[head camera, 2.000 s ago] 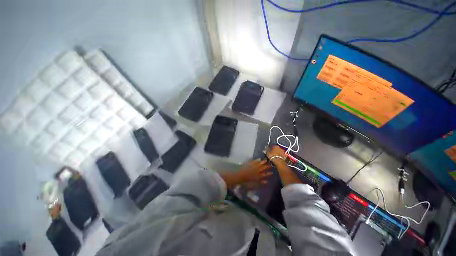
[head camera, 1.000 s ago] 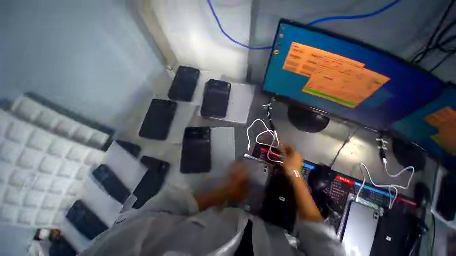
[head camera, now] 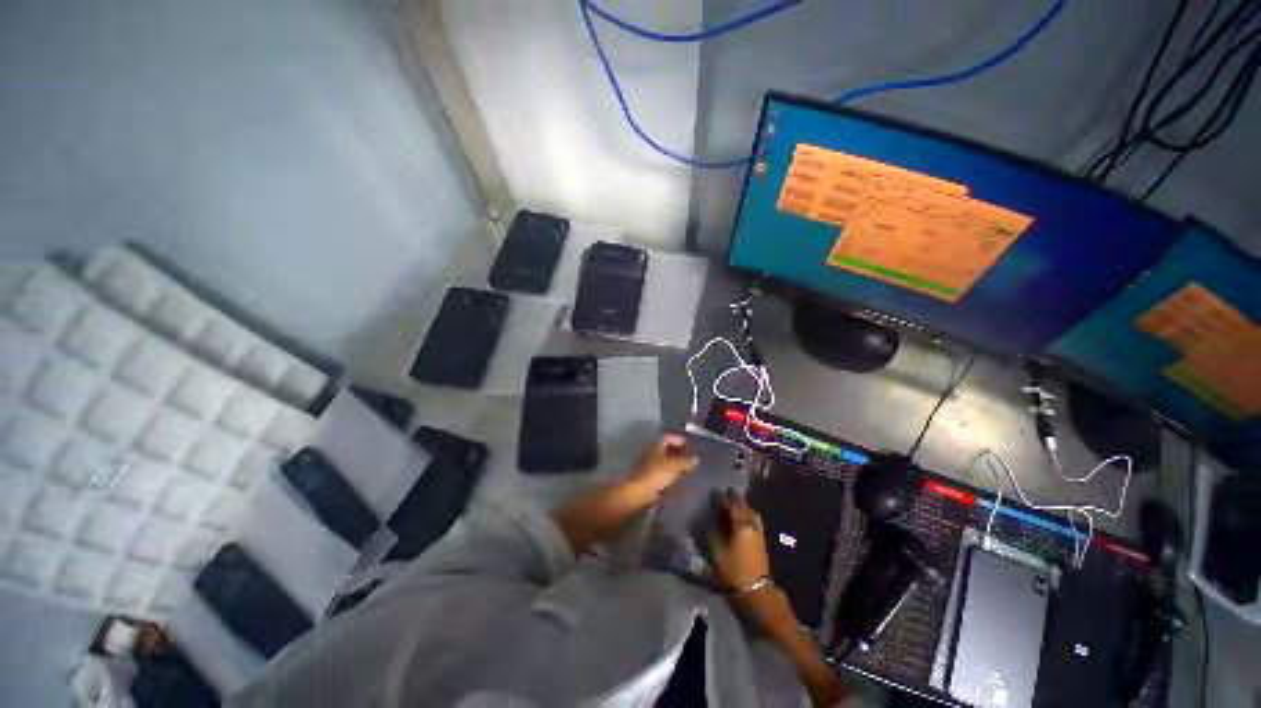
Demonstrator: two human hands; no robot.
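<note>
A grey tablet (head camera: 698, 487) lies in front of me, with a white cable (head camera: 694, 390) running to its top edge. My left hand (head camera: 661, 468) is at its upper left edge, fingers on it. My right hand (head camera: 740, 542) is over its lower right side with curled fingers; the fingertips are dark and hard to make out. A dark tablet (head camera: 799, 519) with a small light mark lies just right of it. Another grey tablet (head camera: 998, 629), with a white cable at its top, lies further right beside a second dark one (head camera: 1086, 643).
A black scanner (head camera: 878, 588) and mouse (head camera: 888, 484) lie between the tablet pairs. Several dark tablets (head camera: 559, 415) lie on pale sheets at left. White pocketed trays (head camera: 138, 443) stand far left. Two monitors (head camera: 913, 235) stand behind, with white cables below.
My right hand has moved from the cable area down onto the tablet's lower right. My left hand has moved to its upper left edge. The black scanner shows more clearly. The view has shifted.
</note>
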